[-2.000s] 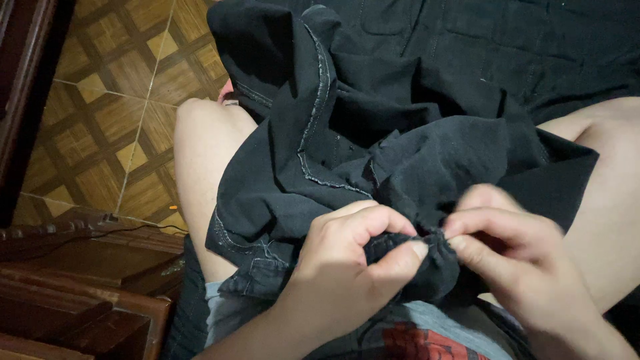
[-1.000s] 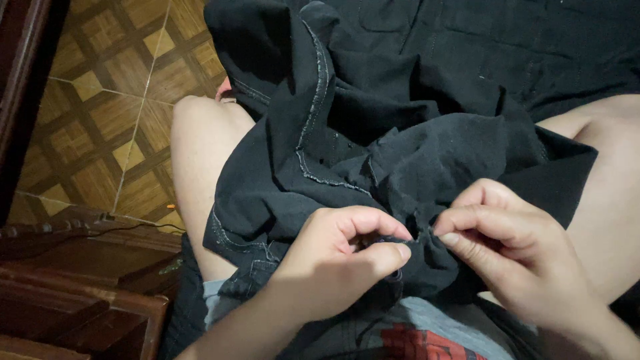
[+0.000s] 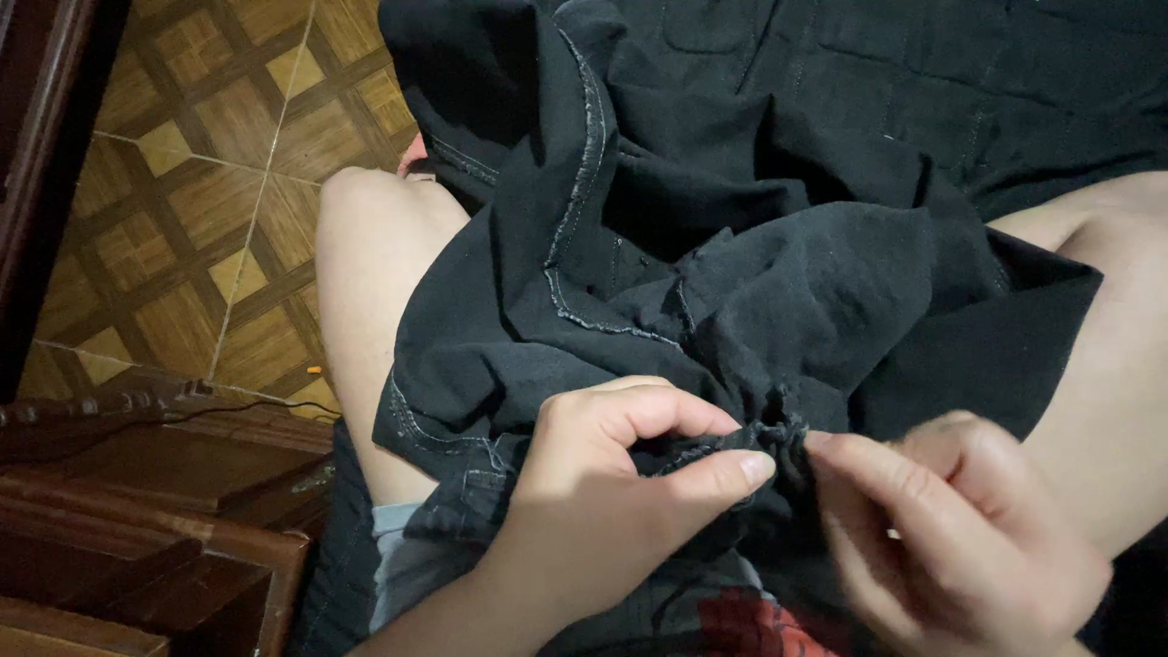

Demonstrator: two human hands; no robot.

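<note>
A black cloth garment point(image 3: 803, 292) with frayed, stitched seams lies bunched over my bare legs. My left hand point(image 3: 630, 493) pinches a gathered seam of it between thumb and forefinger. Just to the right, my right hand point(image 3: 958, 529) has thumb and forefinger closed at the same gathered spot, its other fingers curled and slightly blurred. Loose pale threads hang along the seam at the garment's left edge. Whether a needle or thread is between my right fingertips cannot be told.
Dark quilted fabric point(image 3: 912, 82) spreads beyond my legs. Carved dark wooden furniture point(image 3: 137, 538) stands at lower left, with a thin cable point(image 3: 246, 406) across it. Patterned floor tiles point(image 3: 182, 228) show at left, with a small orange piece point(image 3: 315, 370) on them.
My right hand has shifted lower and its fingers have curled more. My left hand stays at the gathered seam.
</note>
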